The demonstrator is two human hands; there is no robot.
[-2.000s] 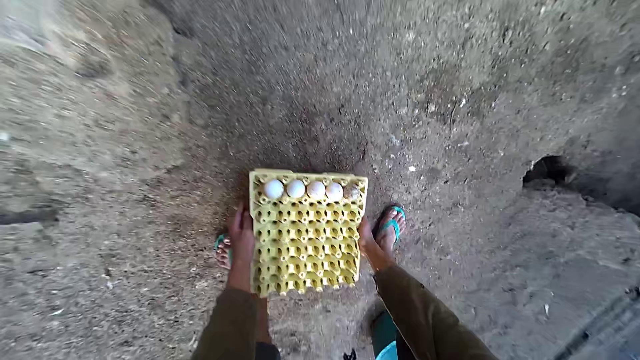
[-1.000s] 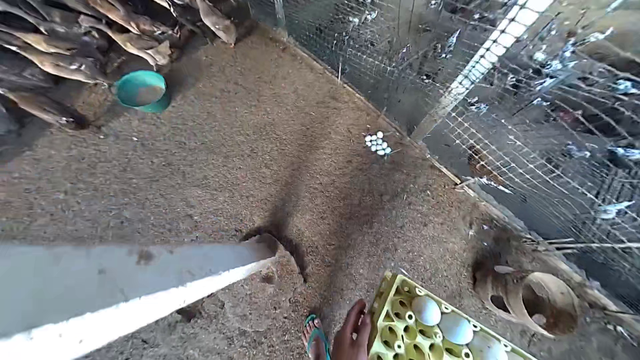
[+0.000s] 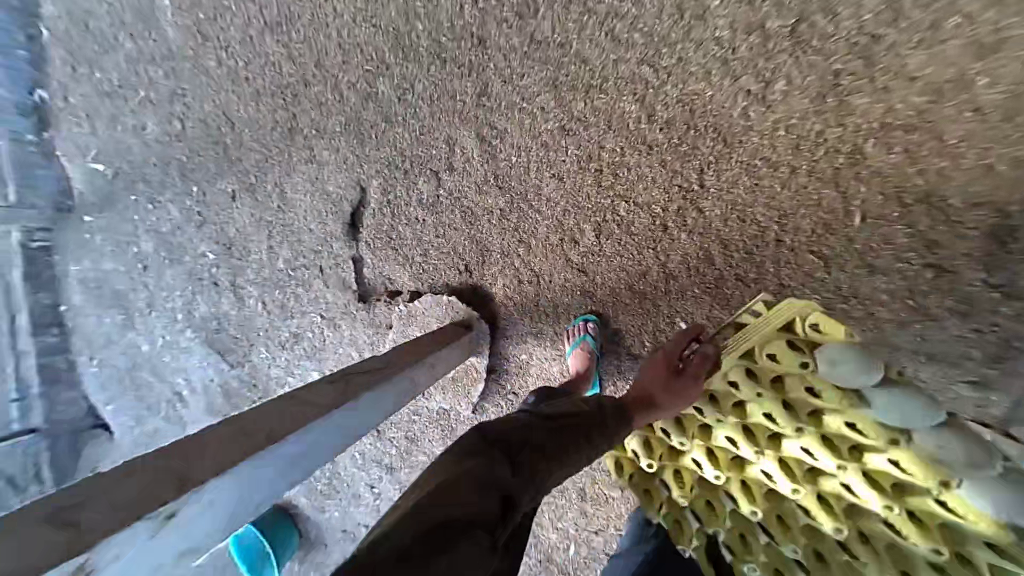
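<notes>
My left hand [image 3: 676, 376], at the end of a dark sleeve, grips the upper left edge of a yellow plastic egg tray [image 3: 768, 432] at the lower right of the head view. Several white eggs [image 3: 850, 366] lie in a row along the tray's far right side, somewhat blurred. The cups nearer to my hand hold no eggs. The tray is tilted and runs out of the picture at the bottom right. My right hand is outside the view.
A square post [image 3: 320, 424] rises from a rough concrete footing [image 3: 432, 320] left of my sandalled foot [image 3: 582, 352]. A turquoise bucket [image 3: 268, 540] stands at the lower left. Litter-covered ground [image 3: 600, 160] spreads ahead, with a cracked edge near the post.
The view has swung strongly; the ducks, the wire fence and the egg pile on the ground have left it. My left hand still holds the tray. My right hand, seen two seconds ago, is out of view.
</notes>
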